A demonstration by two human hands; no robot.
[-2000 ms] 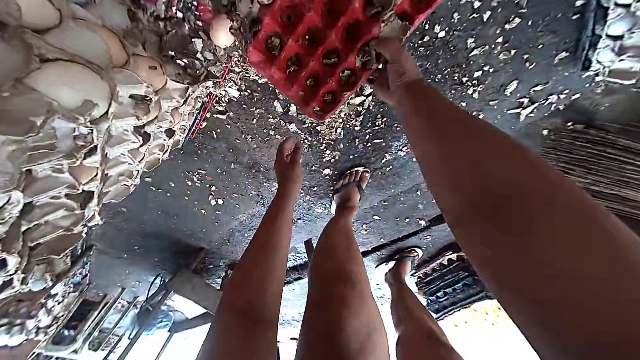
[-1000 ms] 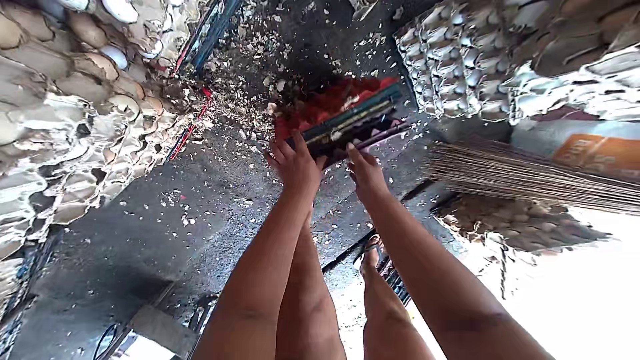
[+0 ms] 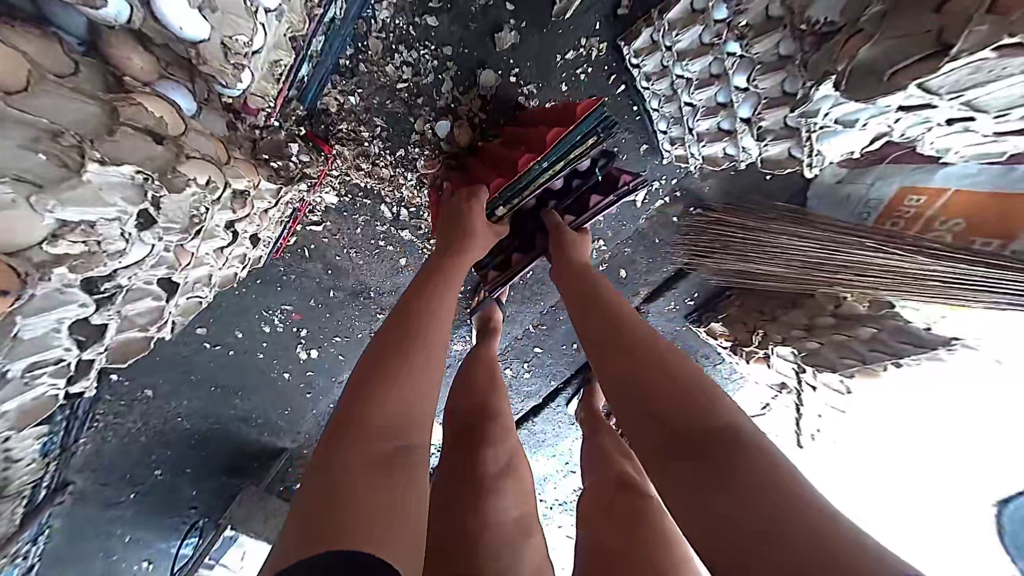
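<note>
My left hand (image 3: 468, 224) grips the near left edge of a bundle of plastic egg trays, red on one side with blue and yellow edges (image 3: 552, 164). Against dark purple egg trays (image 3: 588, 192) on the right of that bundle, my right hand (image 3: 568, 240) is closed, its thumb over an edge. The trays are tilted on edge above the floor, and the two groups spread apart a little at the top. Most fingertips are hidden behind the trays. Broken eggshells (image 3: 448, 128) lie around the far side of the trays.
Stacked pulp egg trays with eggs (image 3: 144, 184) rise at the left. More pulp trays (image 3: 720, 88) stand at the upper right. A stick broom (image 3: 840, 252) lies at the right by a printed sack (image 3: 904, 200). My feet are on the shell-littered floor (image 3: 264, 336).
Two seconds ago my right hand held a red tray with its cups facing up. Now both hands are on the bundled trays, and the dark ones have spread from the red ones. The view has shifted.
</note>
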